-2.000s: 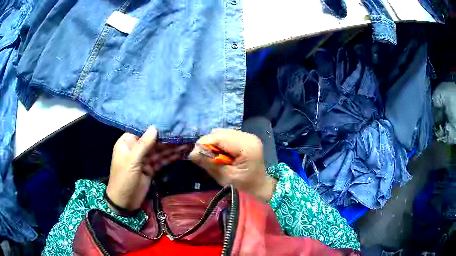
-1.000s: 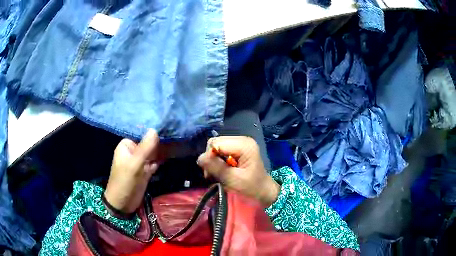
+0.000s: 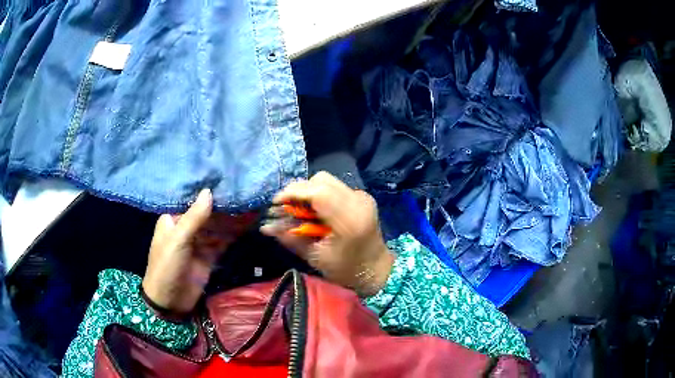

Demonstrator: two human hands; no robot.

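The blue denim shirt (image 3: 170,103) hangs from the white table towards me, inside out at the side seam, with a white care label (image 3: 109,55) at upper left and the button placket (image 3: 280,111) at its right edge. My left hand (image 3: 178,251) pinches the curved hem with the thumb on top. My right hand (image 3: 333,229) holds orange-handled thread snips (image 3: 305,219) close to the hem, near the placket's lower corner. The right fingers and the blades are blurred. Fine thread ends cannot be made out.
A white table (image 3: 348,21) lies behind the shirt. A heap of darker denim garments (image 3: 488,148) is at the right, over a bright blue bin edge (image 3: 511,284). A pale rolled cloth (image 3: 642,103) is at the far right. An open red jacket (image 3: 355,336) is below my hands.
The view has shifted, so shirt and heap appear further left. My right hand, with the snips, was a little below the hem and is now up against it. My left hand still pinches the hem.
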